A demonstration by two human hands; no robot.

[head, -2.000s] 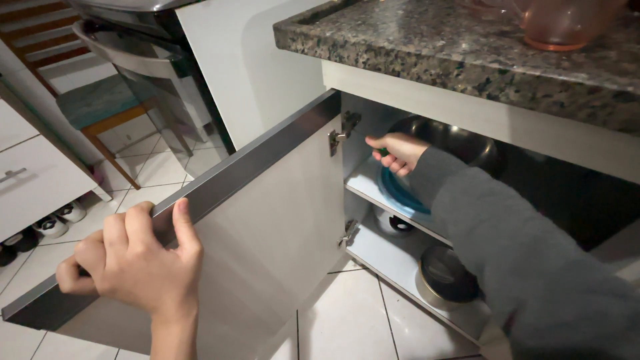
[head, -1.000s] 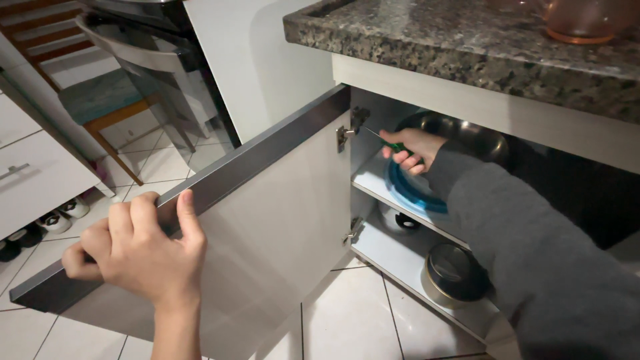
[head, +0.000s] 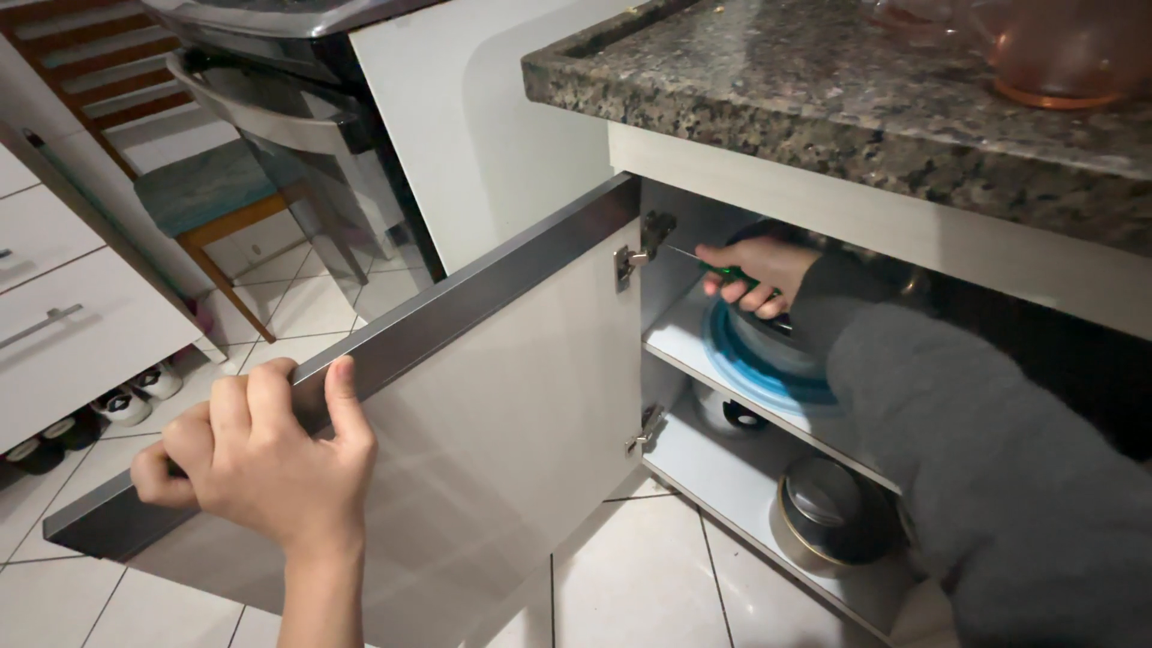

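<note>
My left hand [head: 270, 450] grips the dark top edge of an open white cabinet door [head: 504, 387], thumb on the near side. Inside the cabinet, my right hand [head: 751, 274] is closed around the green handle of a screwdriver [head: 729, 270]. Its thin shaft points left toward the upper metal hinge [head: 643, 252]; whether the tip touches it I cannot tell. The lower hinge [head: 646, 430] joins the door to the side panel farther down. A grey sleeve covers my right arm and hides part of the shelves.
Below my right hand a blue-rimmed round dish [head: 765, 360] lies on the upper shelf. A lidded pot [head: 832, 513] stands on the lower shelf. Above is a granite countertop [head: 810, 135] with a pinkish glass vessel [head: 1062, 54]. A chair [head: 211, 189], an oven and drawers are at left.
The screwdriver's shaft, hidden two seconds ago, now shows beyond my right fingers, which stay close to the upper hinge. My left hand keeps its hold on the door edge.
</note>
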